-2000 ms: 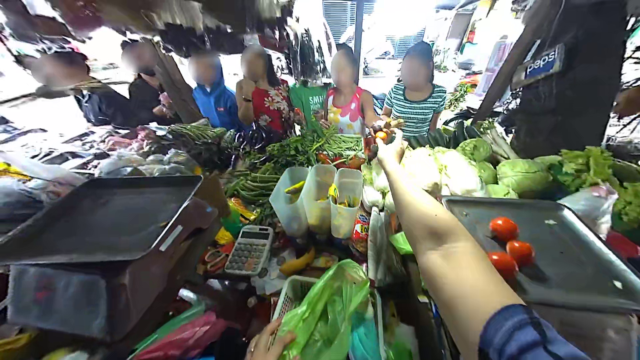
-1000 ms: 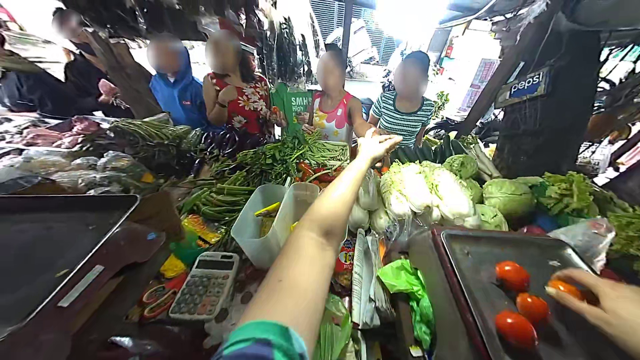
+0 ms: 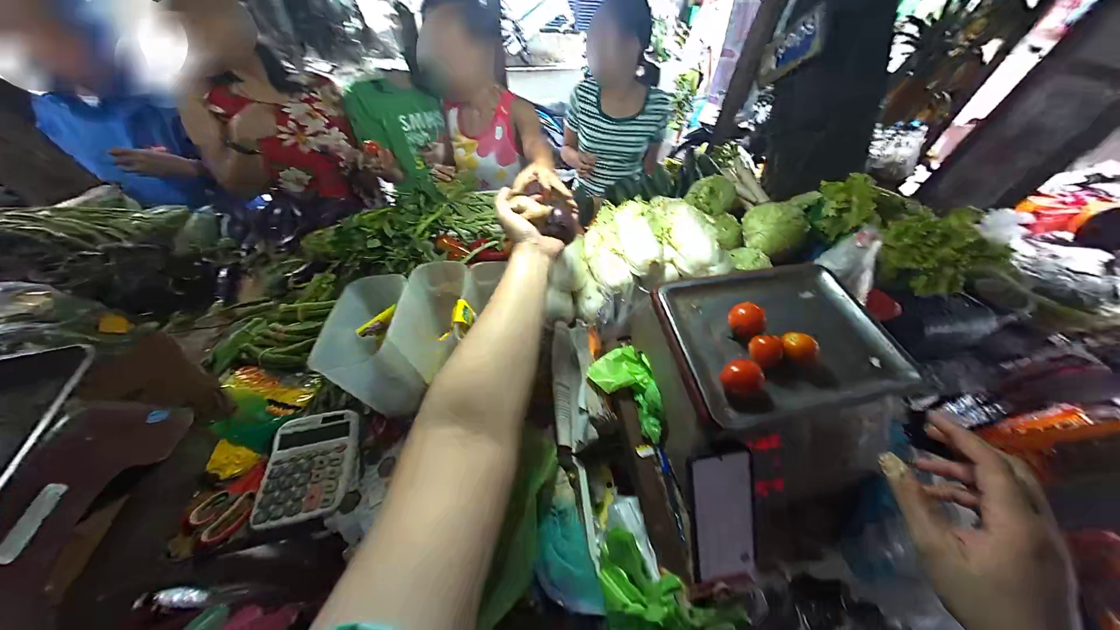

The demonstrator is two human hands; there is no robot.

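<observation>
My left hand (image 3: 529, 223) reaches far forward, palm up and fingers curled around small pale produce (image 3: 527, 206) and a dark purple, rounded piece of produce (image 3: 561, 224); their exact kinds are unclear. Another person's hand (image 3: 542, 178) is right over it and partly hides it. At the lower right, my right hand (image 3: 984, 525) is empty with its fingers apart, beside the digital scale (image 3: 814, 464). On the scale's metal tray (image 3: 840, 367) lie several tomatoes (image 3: 746, 321), one of them more orange (image 3: 800, 347). A phone (image 3: 723, 514) leans against the scale's front.
Several people stand across the stall. Chinese cabbages (image 3: 652, 241), chayotes (image 3: 774, 229) and leafy greens (image 3: 411, 219) lie between us. Clear plastic bins (image 3: 372, 350), a calculator (image 3: 306, 468), red-handled scissors (image 3: 223, 516) and a green plastic bag (image 3: 632, 385) are nearer. Lettuce (image 3: 932, 245) is at right.
My right hand has left the orange tomato on the tray and moved toward me. My left hand, on a green bag two seconds ago, is stretched out with produce in it. The view has turned.
</observation>
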